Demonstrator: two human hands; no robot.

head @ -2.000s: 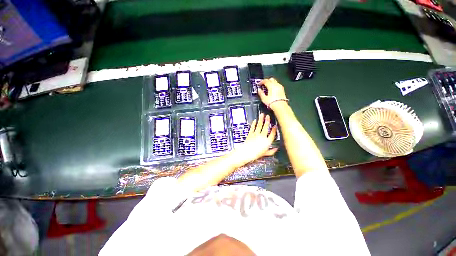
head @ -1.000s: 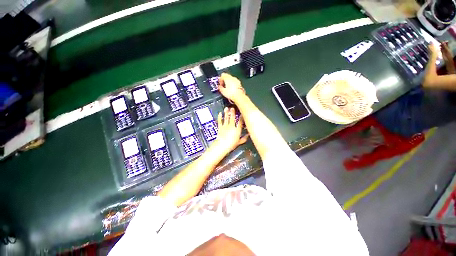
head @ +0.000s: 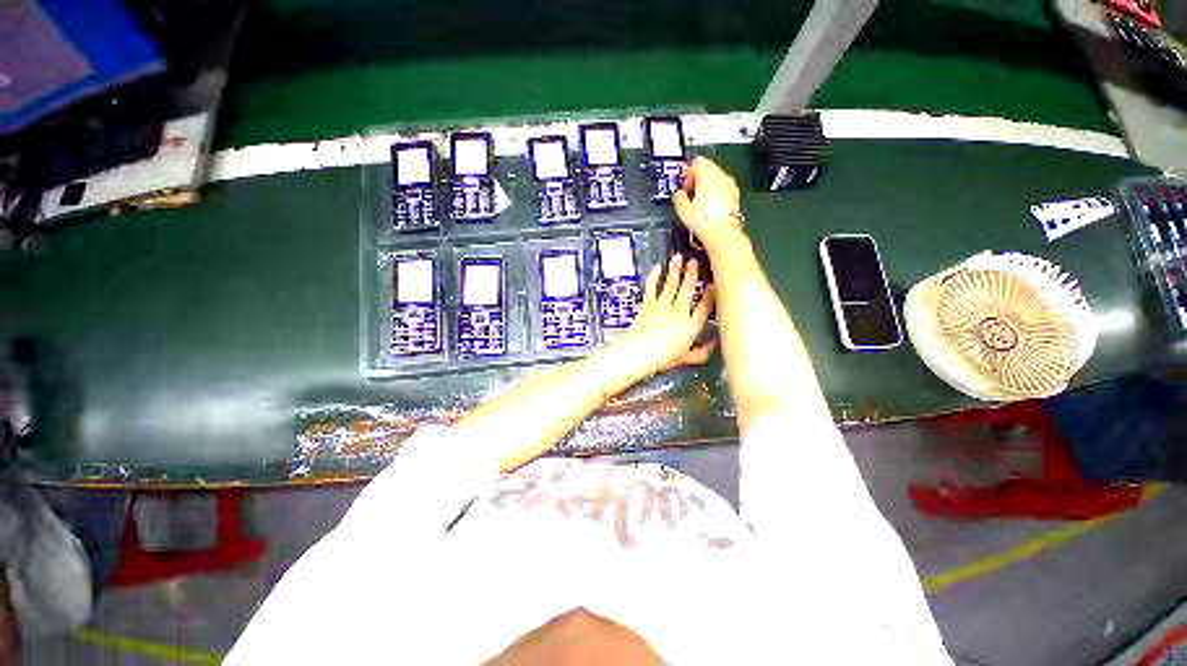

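Note:
A clear plastic tray holds black keypad phones in two rows, face up with white screens. My right hand has its fingers at the keypad and right edge of the top right phone, whose screen is lit. My left hand lies over the lower right corner of the tray with its fingers apart. A dark object, likely another phone, shows partly between and under my hands; most of it is hidden. Whether either hand grips anything cannot be made out.
A black ribbed block stands by the metal post. A smartphone and a round cream fan lie to the right, with a printed paper strip behind. Another tray is at the right rim. Red stools stand below.
The top right phone's screen was dark and is now white. My hands stay at the same two places on the tray. The camera view has swung and returned.

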